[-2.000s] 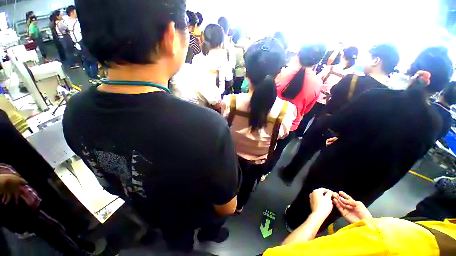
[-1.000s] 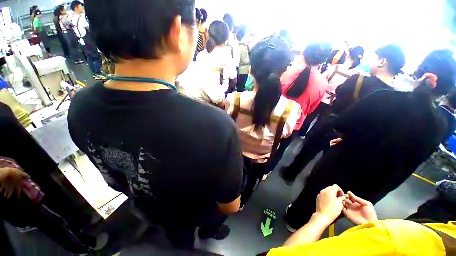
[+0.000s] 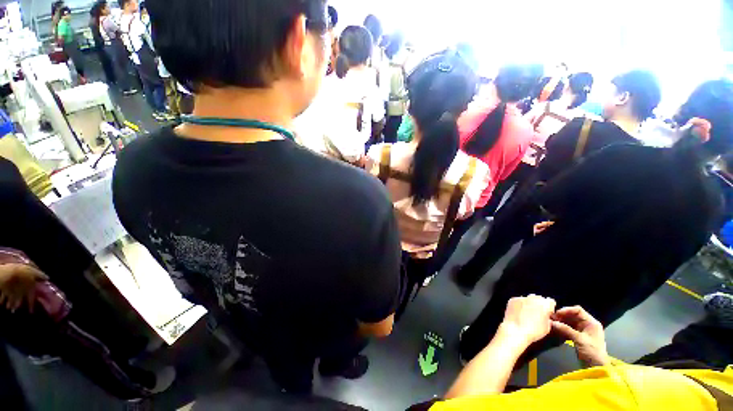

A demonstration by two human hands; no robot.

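Note:
Neither of my hands is in view. Nearest in front of me stands a person in a black T-shirt with a teal cord round the neck, back towards me. At the lower right, a person in a yellow top holds both hands together with the fingertips meeting; whether anything is between them is too small to tell. These hands appear to be that person's, not mine. At the left edge, a person in dark clothes has a hand by a maroon-pink cloth.
A white machine table with a printed sheet and sewing equipment runs along the left. Several people stand ahead and right, some with brown back straps. A green arrow and yellow lines mark the grey floor.
The view has shifted slightly, so the near person in black sits further right. The hands of the person in yellow have moved a little and stay together.

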